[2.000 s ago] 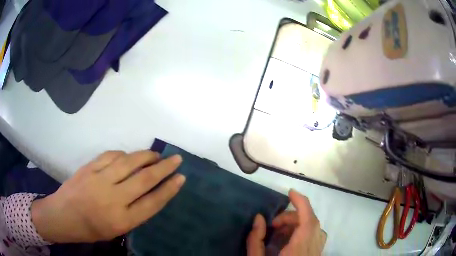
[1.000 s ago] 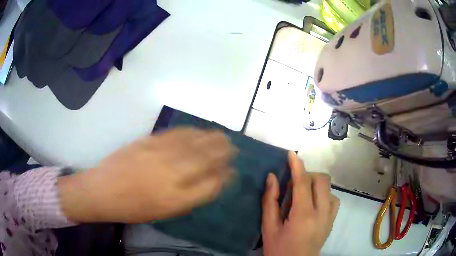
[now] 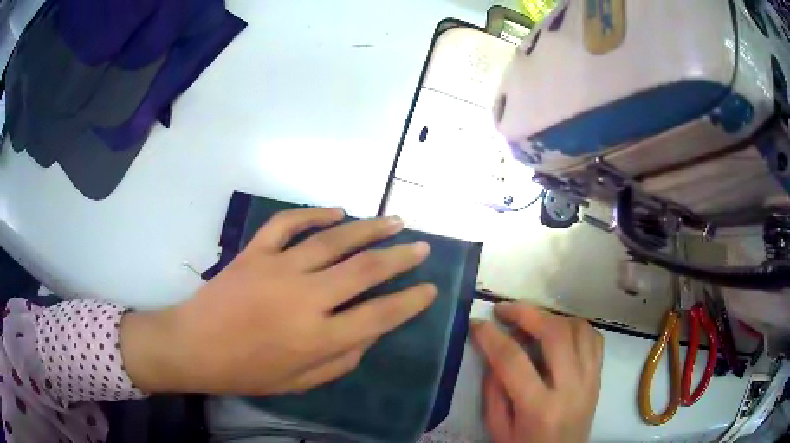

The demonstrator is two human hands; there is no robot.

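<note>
The dark green-teal template lies on a navy cloth piece, whose rim shows at its left and right ends. Grey cloth shows below them at the bottom edge. My left hand lies flat on top of the template, fingers slightly spread, pressing on it. My right hand rests on the table just right of the navy rim, fingers bent and apart, holding nothing that shows. The upper edge of the template overlaps the front left part of the machine bed.
The sewing machine head stands at the upper right, its lamp lit over the needle plate. Orange-handled snips and red-handled snips lie at the right. Fanned navy and grey pieces lie upper left on the white table.
The template and cloth have moved up from the bottom edge onto the bed corner. My left hand has settled flat on the template. My right hand has let go of the right edge.
</note>
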